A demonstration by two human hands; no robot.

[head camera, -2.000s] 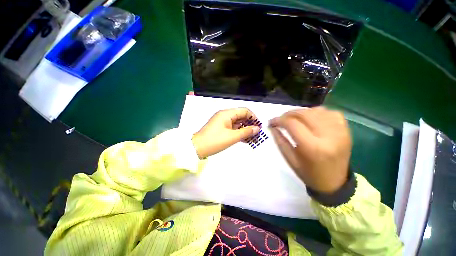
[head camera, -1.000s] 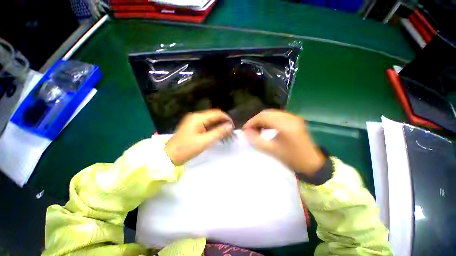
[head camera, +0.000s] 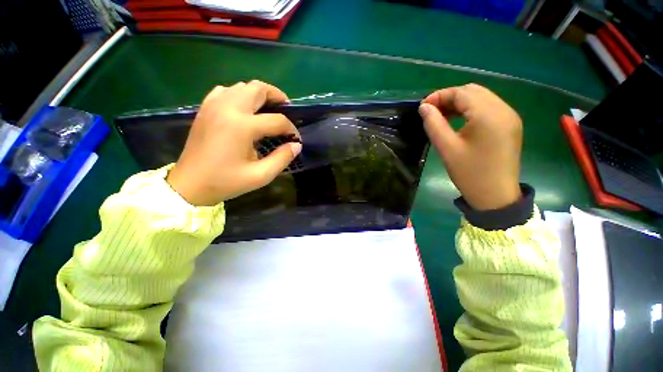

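The laptop screen [head camera: 349,167] stands half open, glossy black, with clear film [head camera: 331,96] along its top edge. A white foam sheet [head camera: 305,290] covers the base, with a red tray [head camera: 430,305] edge along its right side. My left hand [head camera: 236,142] is in front of the screen's left part, holding a dark pad carrier sheet [head camera: 292,164] between thumb and fingers. My right hand [head camera: 476,138] pinches the screen's top right corner with thumb and forefinger. Whether a small pad is between those fingertips cannot be seen.
A blue parts bin [head camera: 54,174] with clear bags is at the left. Stacked red trays [head camera: 211,20] stand at the back left. Another open laptop [head camera: 625,156] on a red tray is at the right, with a filmed dark slab [head camera: 636,290] beside white foam nearer me.
Both hands have moved up and apart from above the foam's back edge. My right hand has reached the screen's top right corner. The screen is tilted differently, and the view has shifted.
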